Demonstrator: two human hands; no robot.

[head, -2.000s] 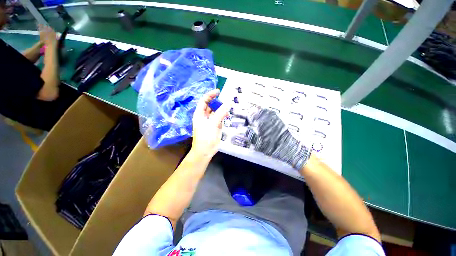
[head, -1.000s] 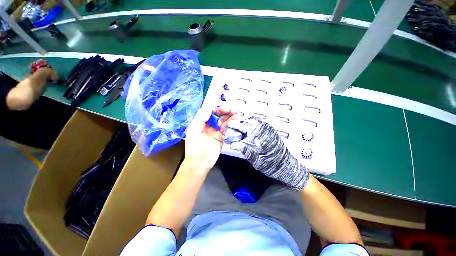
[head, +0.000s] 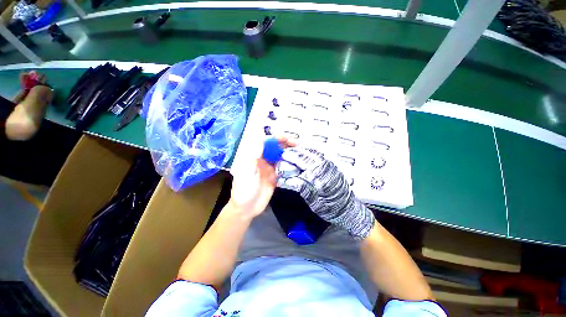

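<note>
My bare left hand (head: 253, 182) holds a small blue part (head: 272, 150) between its fingers, over the near left edge of the white foam tray (head: 397, 167). My gloved right hand (head: 319, 182) is closed close against it, its fingertips at a small shiny part (head: 288, 168). Whether the two parts touch cannot be told. The tray has rows of thin dark curved parts and a few round ones at the right. A crumpled blue plastic bag (head: 197, 124) lies left of the tray.
Black parts (head: 99, 93) lie on the bench at the left. A carton (head: 53, 217) below holds dark parts. Grey housings (head: 254, 38) stand on the green conveyor (head: 323, 46). A white post (head: 450, 56) rises behind the tray. Another person's arm (head: 28, 114) is at far left.
Both hands have moved nearer to my body and closer together at the tray's near edge. The right hand has left the tray's pockets. The other person's arm has moved down.
</note>
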